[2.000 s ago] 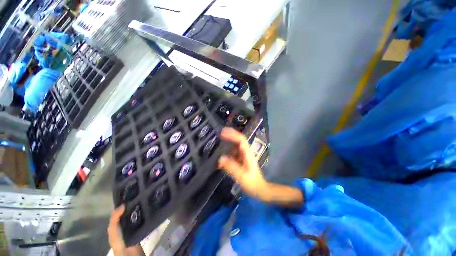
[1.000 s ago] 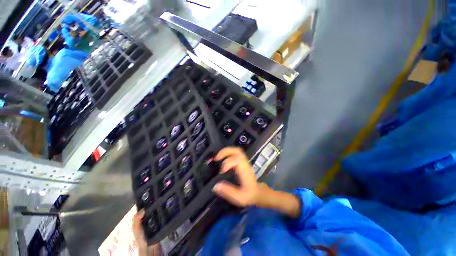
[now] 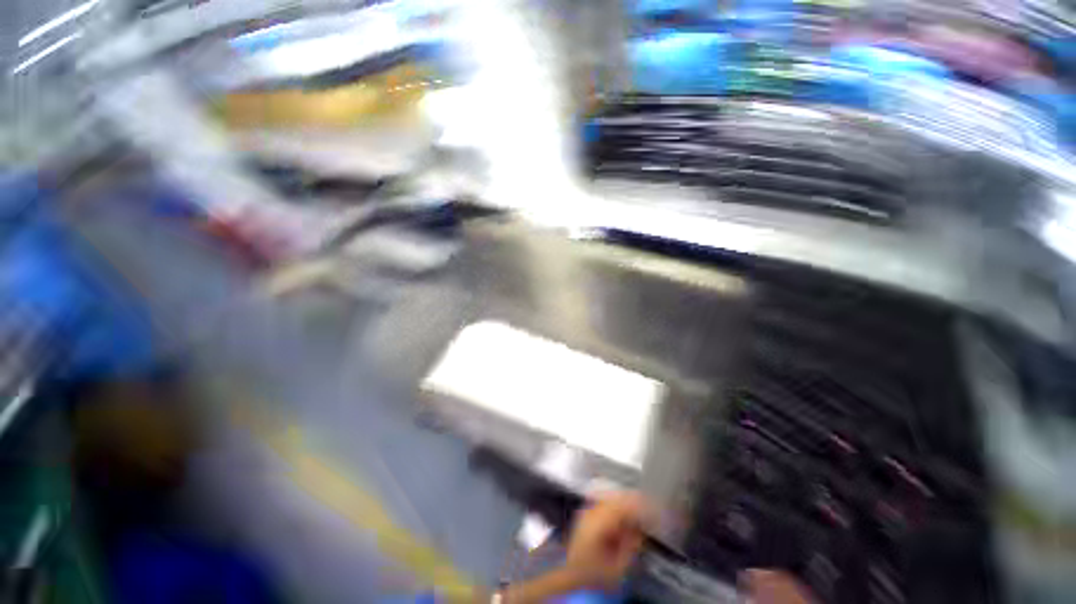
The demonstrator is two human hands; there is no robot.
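The whole view is heavily blurred. The black compartment tray (image 3: 867,342) lies at the right, with dark units (image 3: 826,501) showing small pink dots in its nearer pockets. My left hand (image 3: 608,537) is at the bottom centre, at the near edge of the steel trolley top (image 3: 673,283), with its fingers curled. Blur hides whether it grips the edge. My right hand (image 3: 776,586) is cut off by the bottom edge of the picture, near the tray's front side. Its fingers and any hold cannot be made out.
A bright white sheet (image 3: 549,389) lies on the steel top left of the tray. More black trays (image 3: 755,153) stand behind a pale shelf edge. Blurred people in blue (image 3: 678,59) are at the back. Grey floor with a yellow line (image 3: 342,496) is at the left.
The view has swung left and blurred. My left hand has left the tray's side and is at the trolley edge. My right hand has moved from the tray's pockets to its front side.
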